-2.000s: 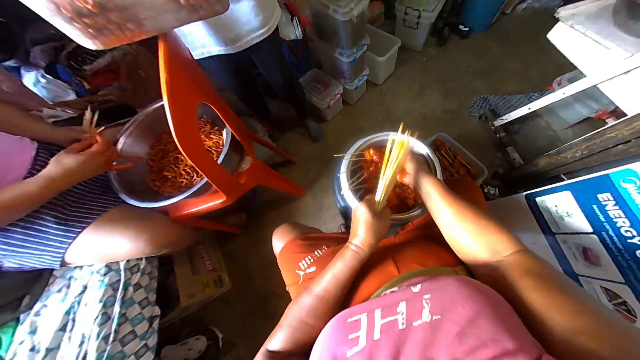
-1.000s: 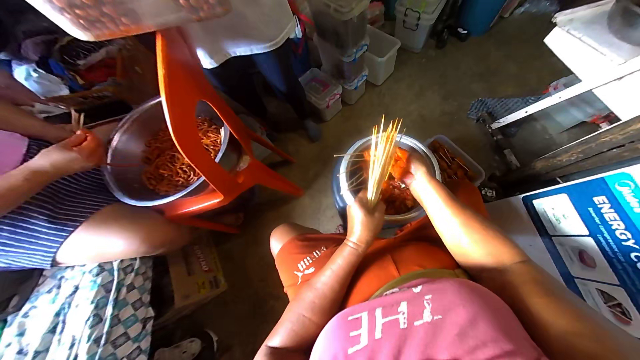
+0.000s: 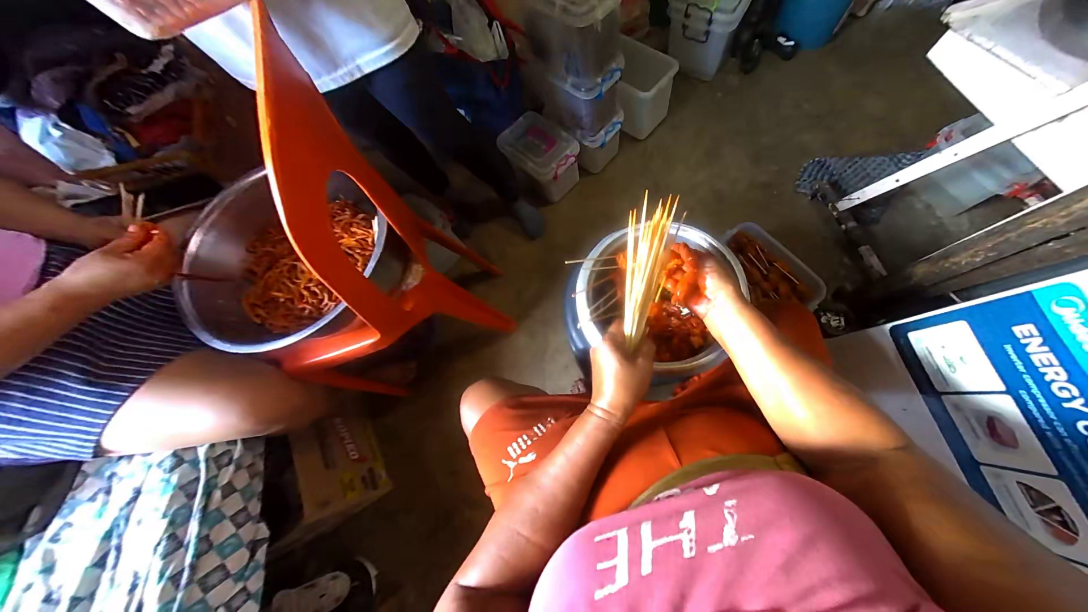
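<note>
My left hand (image 3: 622, 365) is closed around a bundle of thin wooden skewers (image 3: 648, 268), which fan upward over the near side of a round metal basin (image 3: 595, 327). My right hand (image 3: 710, 289) is at the basin's right side, its fingers on orange-red marinated meat pieces (image 3: 682, 270). More red pieces in sauce (image 3: 676, 333) lie below in the basin. Several single skewers rest across the basin's left rim. Just right of the basin, a clear plastic container (image 3: 803, 268) holds skewered meat (image 3: 765, 265).
An orange plastic chair (image 3: 297, 161) stands at left with a metal bowl (image 3: 223, 336) of orange-red strips. A seated person's hand (image 3: 140, 259) is beside that bowl; another person stands behind. Plastic bins (image 3: 540, 157) stand beyond, a printed carton (image 3: 926, 357) at right.
The orange-red meat at my right hand has shifted slightly within the basin. My left hand still holds the skewer bundle, whose tips now spread differently.
</note>
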